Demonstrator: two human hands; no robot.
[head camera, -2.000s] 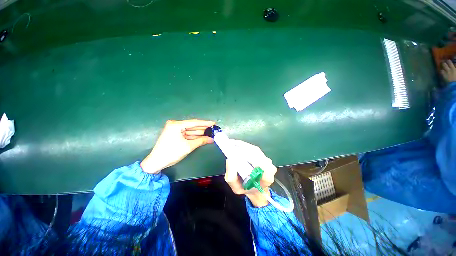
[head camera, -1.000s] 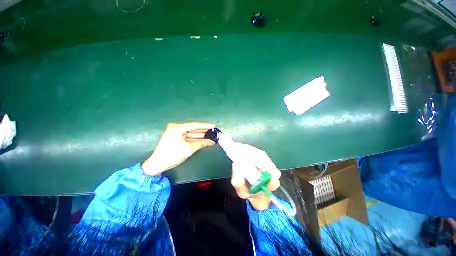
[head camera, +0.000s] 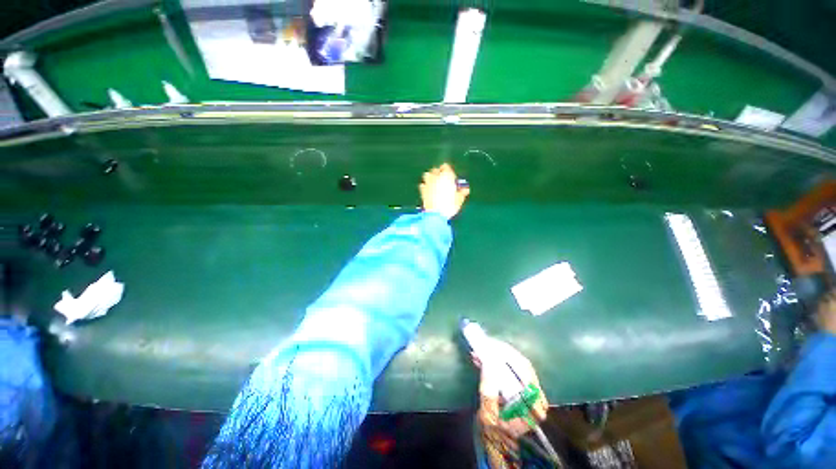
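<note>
My left hand (head camera: 443, 191) is stretched far forward over the back strip of the green surface, its fingers at a small black round part (head camera: 462, 184). The part sits at the fingertips on the hand's right side; a thin pale wire loop lies just behind it. My right hand (head camera: 510, 381) is near the front edge and holds the glue syringe (head camera: 472, 335), its narrow tip pointing forward and left over the bench. The green adapter head (head camera: 521, 401) shows at the syringe's rear, with the pale hose behind it.
More black parts (head camera: 347, 183) stand spaced along the back strip. At left are a cluster of black parts (head camera: 50, 240) and a crumpled tissue (head camera: 90, 299). A white paper (head camera: 546, 288) and white ridged strip (head camera: 698, 267) lie right. A metal rail (head camera: 275, 115) runs behind; neighbours' blue sleeves flank.
The view has tilted up, showing the rail and shelf. My left hand has moved from the syringe tip far forward to the back strip. My right hand still holds the syringe, now apart from the left.
</note>
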